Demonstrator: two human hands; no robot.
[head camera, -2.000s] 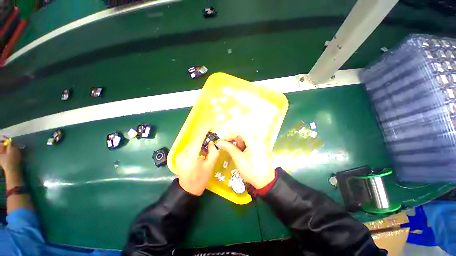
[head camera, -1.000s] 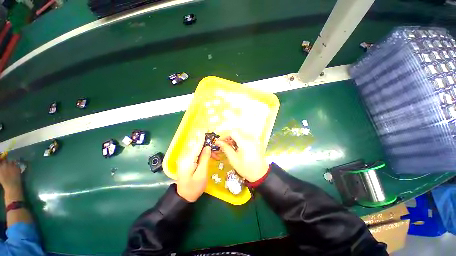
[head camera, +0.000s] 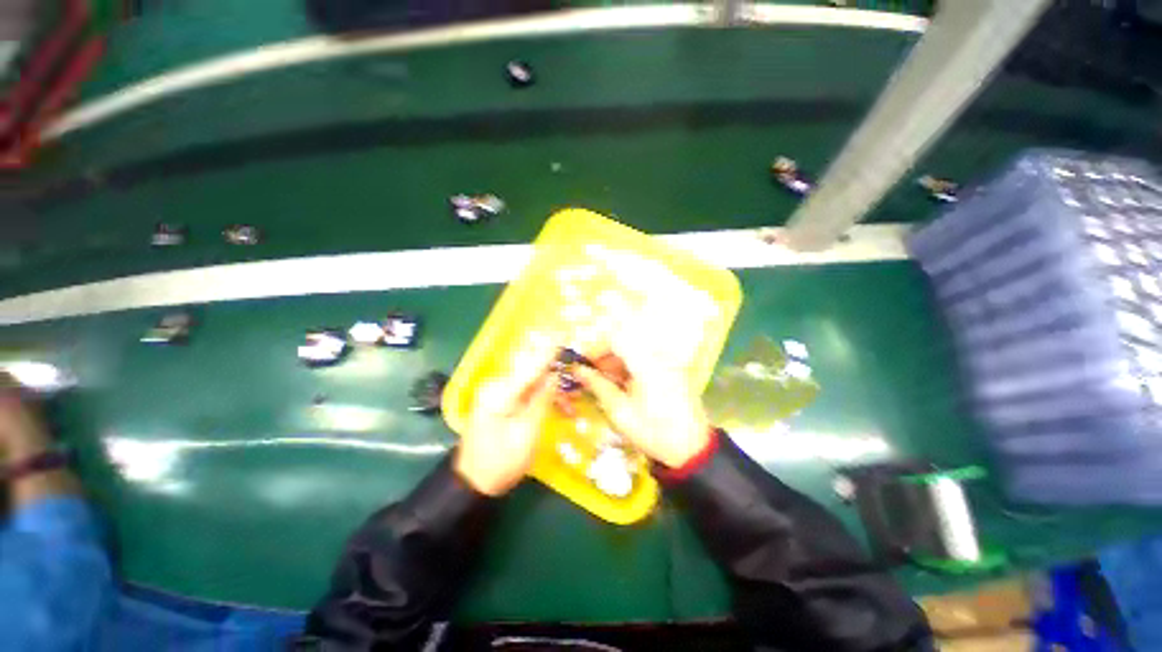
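A small dark electronic unit (head camera: 568, 369) is held over the near half of the yellow tray (head camera: 474, 369). My left hand (head camera: 503, 427) grips it from the left, with fingers around it. My right hand (head camera: 650, 410) meets it from the right, thumb and fingers at the unit; I cannot tell whether it holds a tool. A red band is on my right wrist. Small white parts (head camera: 613, 471) are heaped in the tray's near corner, and more lie in its glare-washed far half. The frame is blurred.
Dark units (head camera: 324, 345) lie left of the tray and on the conveyor beyond the white rail (head camera: 306, 274). A metal post (head camera: 879, 140), stacked clear blister trays (head camera: 1032, 344) and a wire spool (head camera: 953, 520) stand right. Another person's arm (head camera: 38, 478) is at the left edge.
The view has shifted and blurred. More conveyor shows at the top than two seconds ago, and units on it appear near the post. My hands stay together at the unit over the tray.
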